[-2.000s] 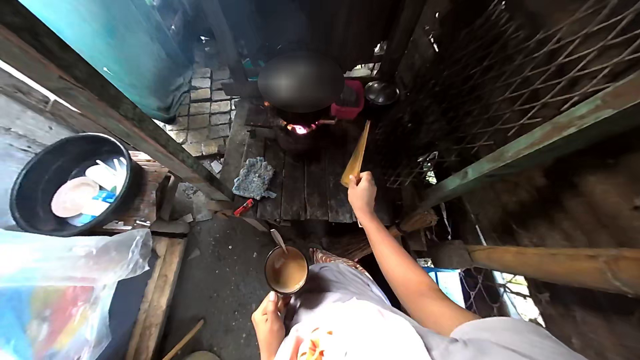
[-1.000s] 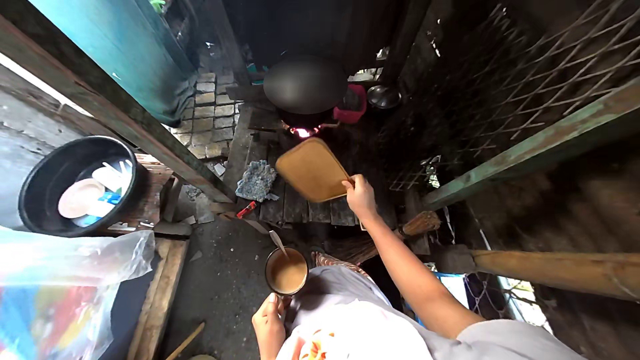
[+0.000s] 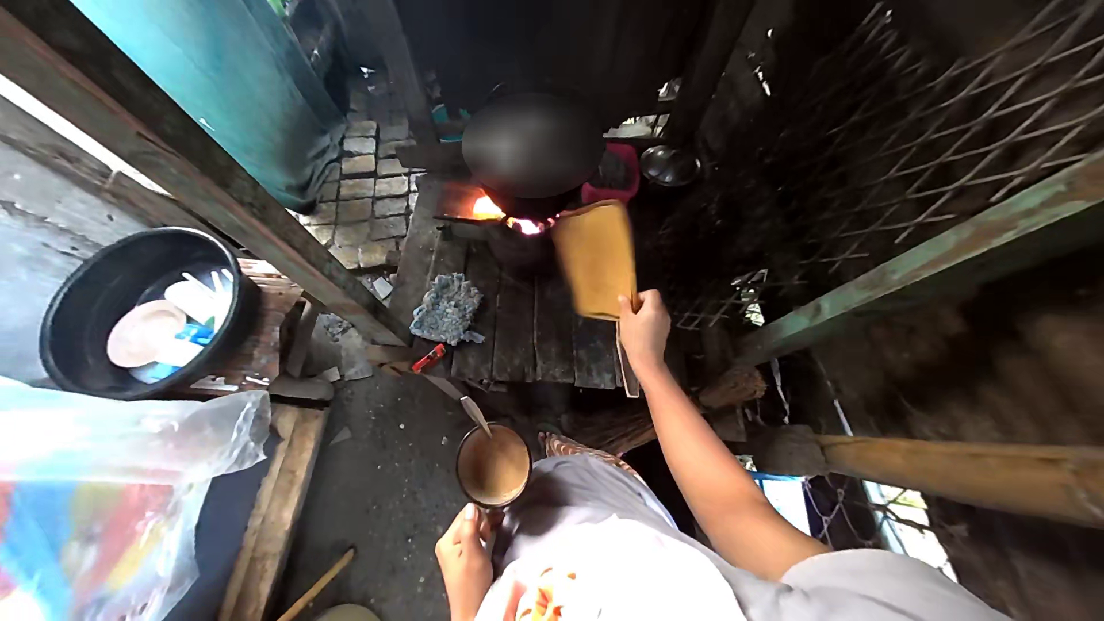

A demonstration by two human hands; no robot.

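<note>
My right hand (image 3: 645, 329) grips the near edge of a flat yellow-brown board (image 3: 598, 259), which is tilted just right of the fire. My left hand (image 3: 467, 552) holds a cup of milky brown drink (image 3: 494, 467) with a metal spoon (image 3: 474, 416) standing in it, low in front of my body. Beyond the board, a dark round pan (image 3: 532, 145) sits over a stove, where flames (image 3: 487, 208) and glowing embers (image 3: 526, 226) show under its near side. A grey rag (image 3: 448, 309) and a red lighter (image 3: 429, 358) lie on the wooden platform (image 3: 515, 336).
A black basin (image 3: 59, 302) with dishes stands at the left, above a clear plastic bag (image 3: 129, 431). Behind the stove are a pink container (image 3: 623, 172) and a metal lid or bowl (image 3: 671, 166). Wooden posts and wire mesh (image 3: 940, 129) flank the right side. A stick (image 3: 317, 585) lies low at the left.
The board has swung from edge-on to broad and leftward, then back to the right beside the fire. Flames now rise at the stove's left side. The left hand and cup have barely moved.
</note>
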